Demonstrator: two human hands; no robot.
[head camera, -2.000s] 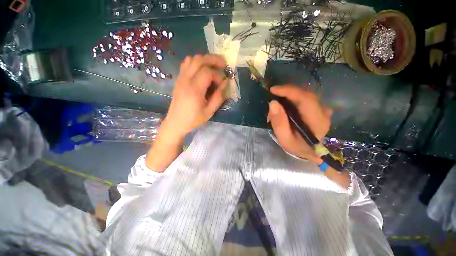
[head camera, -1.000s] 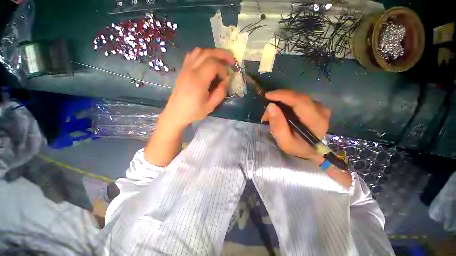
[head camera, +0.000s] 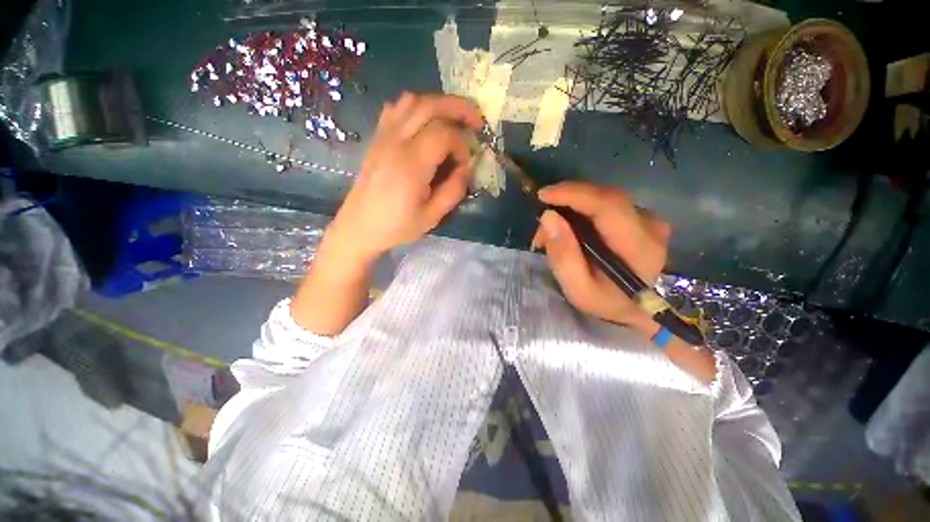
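My right hand (head camera: 602, 245) holds the dark soldering iron (head camera: 612, 263) like a pen, its tip pointing up-left to the masking tape pad (head camera: 489, 92). My left hand (head camera: 413, 173) is at the left of the pad with thumb and fingertips pinched together at the work point. A tiny part shows near those fingertips, too small to make out. The iron's tip is beside it; whether they touch I cannot tell. A pile of small red and silvery components (head camera: 280, 76) lies beyond my left hand. Dark lead wires (head camera: 653, 66) lie heaped on pale tape, right of the pad.
A round tan ring with silvery bits (head camera: 804, 87) stands at the right. The solder spool (head camera: 92, 110) is at the left, with solder wire (head camera: 240, 158) running toward my left hand. Clear trays (head camera: 255, 240) lie below the bench edge. A person's white sleeve shows far left.
The iron's tip has moved from the small right tape piece to the work point at my left fingertips. The bench items have shifted slightly up and right in view.
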